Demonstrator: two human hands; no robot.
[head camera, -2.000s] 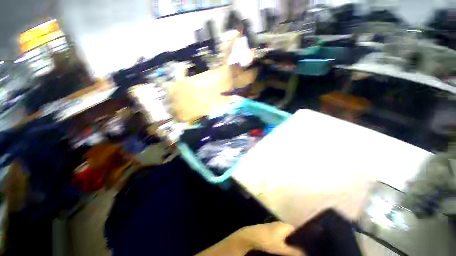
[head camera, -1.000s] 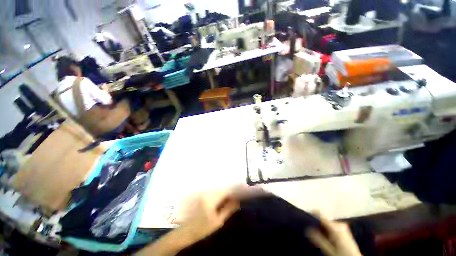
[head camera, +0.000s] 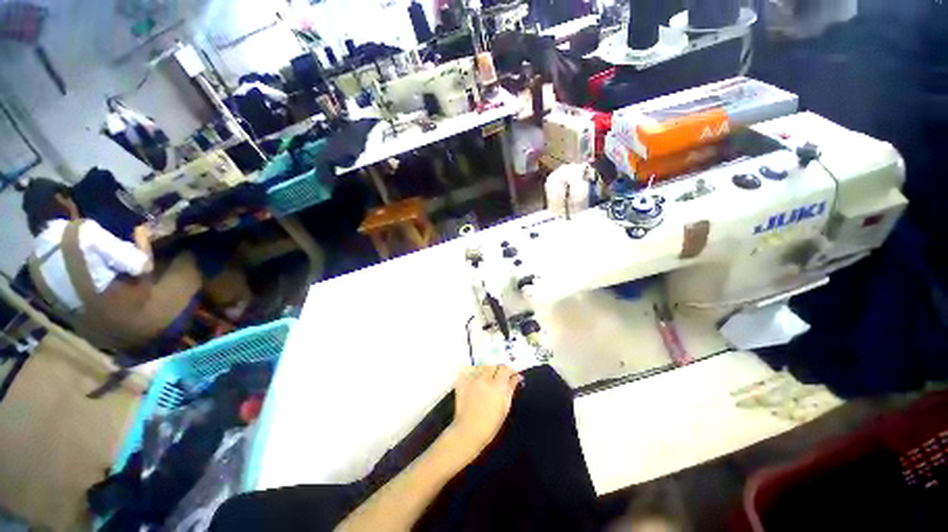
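Note:
A black garment piece lies over the front of the white machine table, its top edge just in front of the presser foot. The white sewing machine has blue JUKI lettering. My left hand is bare, with bunched fingers pressing on the top edge of the black cloth near the needle area. My right hand is only a blurred, cut-off shape at the bottom edge; its fingers cannot be made out.
A turquoise basket with black pieces and clear plastic is at the left. A red basket is at the lower right. A pinkish-red tool lies under the machine arm. A seated person is at the far left; boxes stand behind the machine.
My left hand and the black cloth have moved forward to the presser foot. My right hand has dropped to the bottom edge. The view has steadied and shifted.

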